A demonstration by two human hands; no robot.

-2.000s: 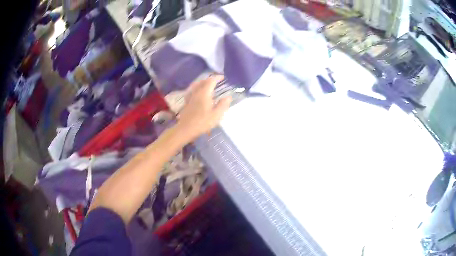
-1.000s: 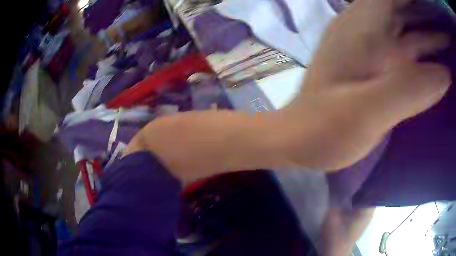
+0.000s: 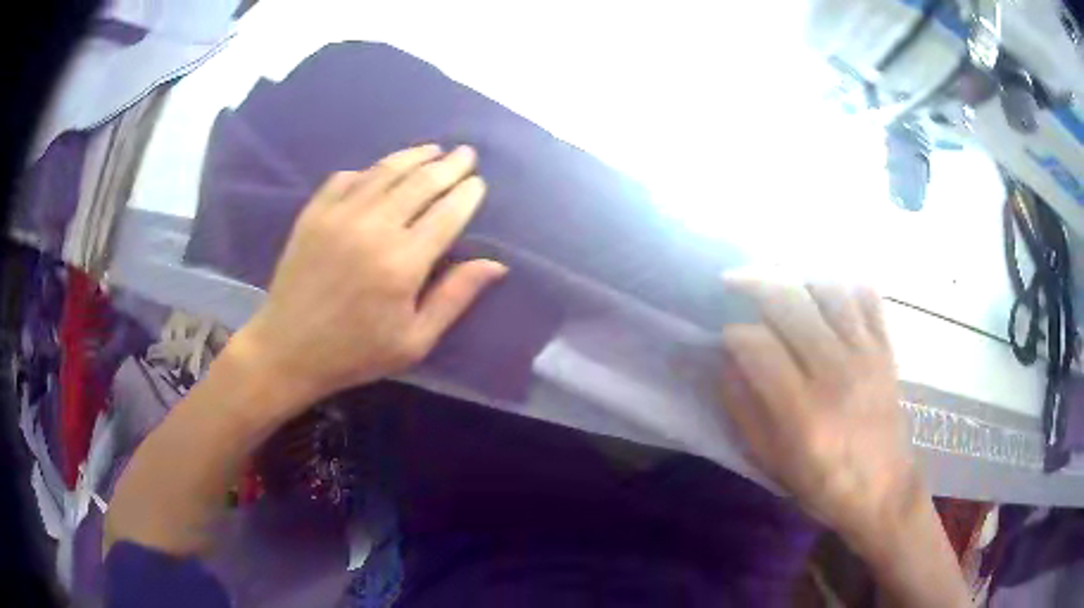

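A large purple garment panel [image 3: 345,101] lies on the white machine table, its left end curved. A fold line runs along it. A pale rectangular strip [image 3: 606,378] shows near the panel's front edge between the hands. My left hand [image 3: 380,261] rests on the panel's left part, palm down, fingers slightly apart. My right hand [image 3: 820,392] is at the panel's right end, fingers down on it and blurred by glare. Whether its fingers pinch the cloth cannot be told.
The sewing machine [image 3: 951,71] stands at the back right. Scissors with black handles [image 3: 1032,309] lie at the far right. A ruler [image 3: 975,434] runs along the front edge. Pale and purple cloth [image 3: 131,71] lies at the far left, above a red crate [image 3: 81,368].
The view has turned right. The purple panel, held up close to the camera before, now lies flat on the table. Both hands are now on it.
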